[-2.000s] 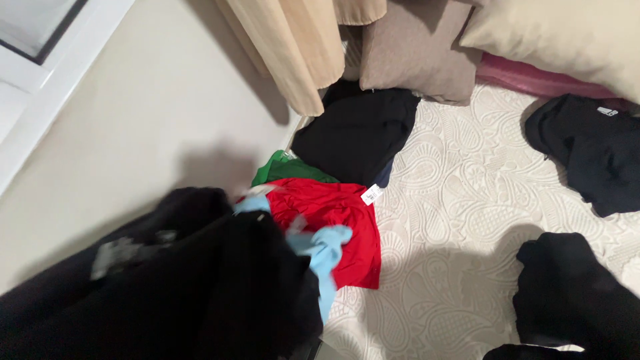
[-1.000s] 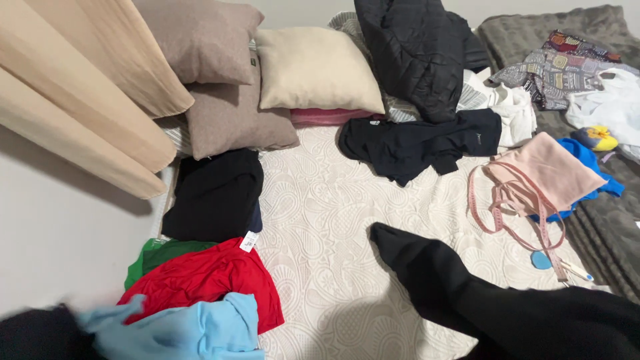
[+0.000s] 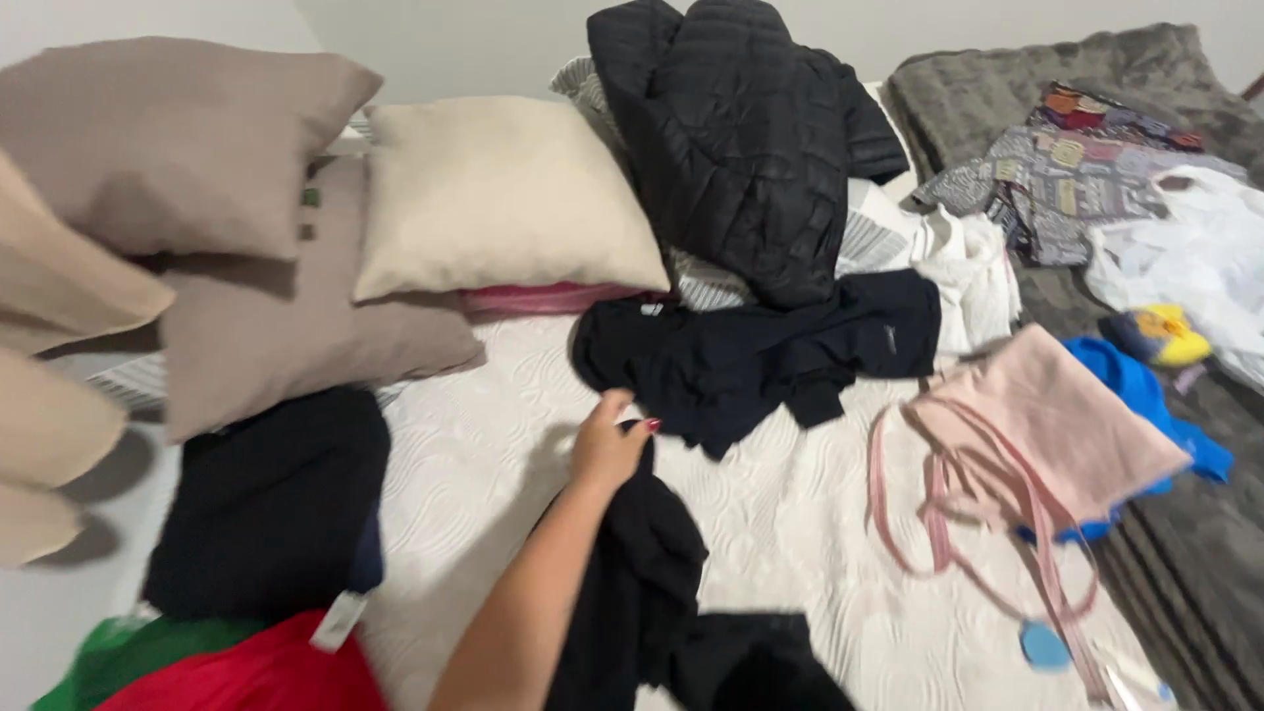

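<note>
My left hand (image 3: 610, 446) reaches in from the bottom, with red nail polish on its thumb. Its thumb and a finger are at the upper end of a black garment (image 3: 647, 563), which stretches down to the bottom edge. The blur hides how firmly they hold the cloth. Another black piece of cloth (image 3: 755, 652) lies beside it at the bottom. Just beyond the hand, a black garment with a small logo (image 3: 750, 346) is spread on the cream patterned bedcover (image 3: 474, 434). My right hand is out of view.
Left are a folded black garment (image 3: 276, 504), red cloth (image 3: 267, 671) and green cloth (image 3: 158, 652). Pillows (image 3: 504, 197) and a black quilted jacket (image 3: 741, 128) lie behind. Right are a pink bag with straps (image 3: 1057, 425), blue cloth (image 3: 1111, 370) and a white plastic bag (image 3: 1195, 257).
The view has swung right across the bed. My left hand has come into sight at the black garment, whose upper end lay farther left and pointed up one second ago. The light blue cloth has left the view.
</note>
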